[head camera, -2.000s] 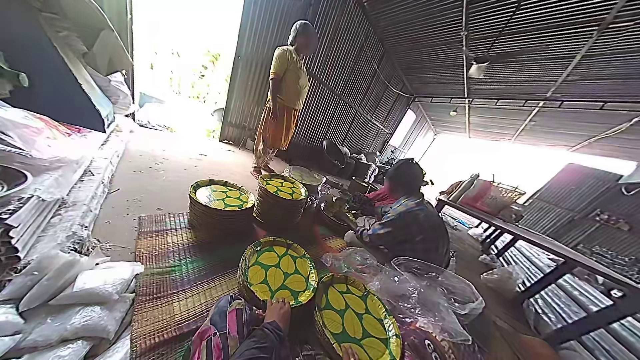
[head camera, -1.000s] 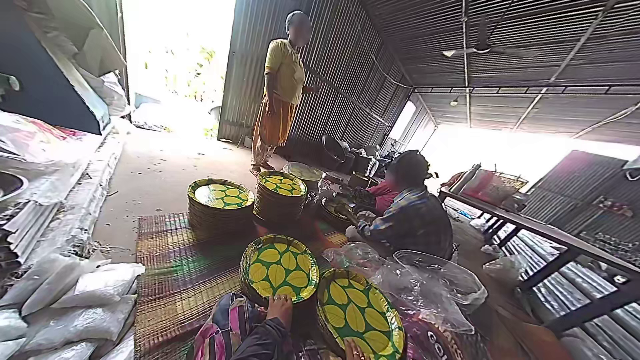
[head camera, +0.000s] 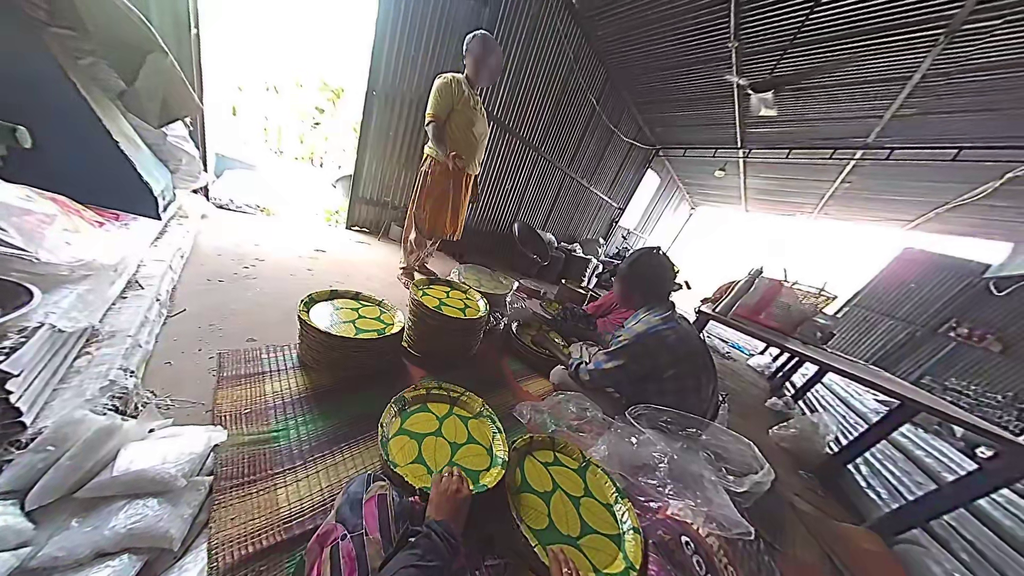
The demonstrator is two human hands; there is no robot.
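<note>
My left hand (head camera: pixel 450 498) rests on the near edge of a round green plate with a yellow leaf pattern (head camera: pixel 436 436); its fingertips lie on the printed face, and the thumb is not clearly seen. Only the fingers of my right hand (head camera: pixel 562 562) show, at the lower edge of the view, touching the near part of a second leaf-patterned plate (head camera: pixel 564 504). Both plates lean toward me, side by side. Beyond them two tall stacks of similar plates, the left stack (head camera: pixel 350 332) and the right stack (head camera: pixel 446 316), stand on a woven striped mat (head camera: pixel 280 448).
Clear plastic bags (head camera: pixel 680 464) lie right of the plates. A seated person in a checked shirt (head camera: pixel 652 356) handles plates farther back; another person (head camera: pixel 456 152) stands behind the stacks. Filled white packets (head camera: pixel 152 460) are piled at left. A long table (head camera: pixel 864 372) stands at right.
The standing person's arm, held out to the side a second ago, is now in front of the body. My hands stay at the two near plates.
</note>
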